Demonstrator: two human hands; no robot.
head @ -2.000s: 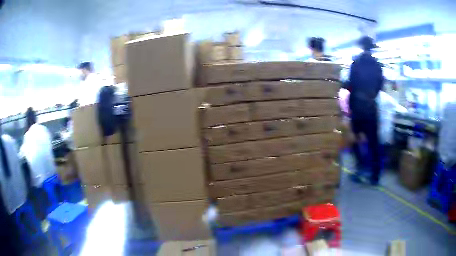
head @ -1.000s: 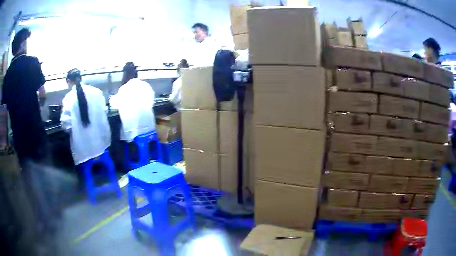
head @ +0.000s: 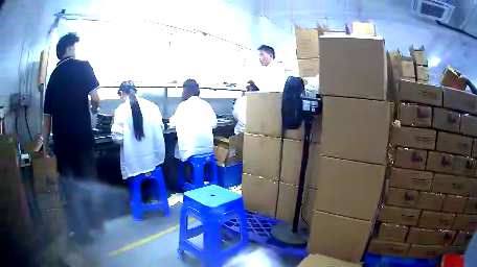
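Neither of my hands can be made out in the picture. A plain brown carton [head: 329, 261] lies nearest in front of me, cut off by the bottom edge. Behind it stands a column of large plain cartons [head: 349, 128]. To its right is a wall of smaller printed cartons [head: 414, 159]. A blurred whitish shape lies at the bottom edge, and a blurred grey shape is at the lower left; I cannot tell what they are.
A blue stool [head: 213, 197] stands in front. A black pedestal fan [head: 294, 104] stands by the stacks, near a blue plastic pallet [head: 251, 227]. Seated people in white coats [head: 137, 130] face a bench. A person in dark clothes [head: 70, 99] stands at the left. A red stool [head: 453, 261] is partly cut off.
The view has turned left and tilted up. The stacks have shifted right in the picture, and the near carton and red stool have moved mostly out of the bottom.
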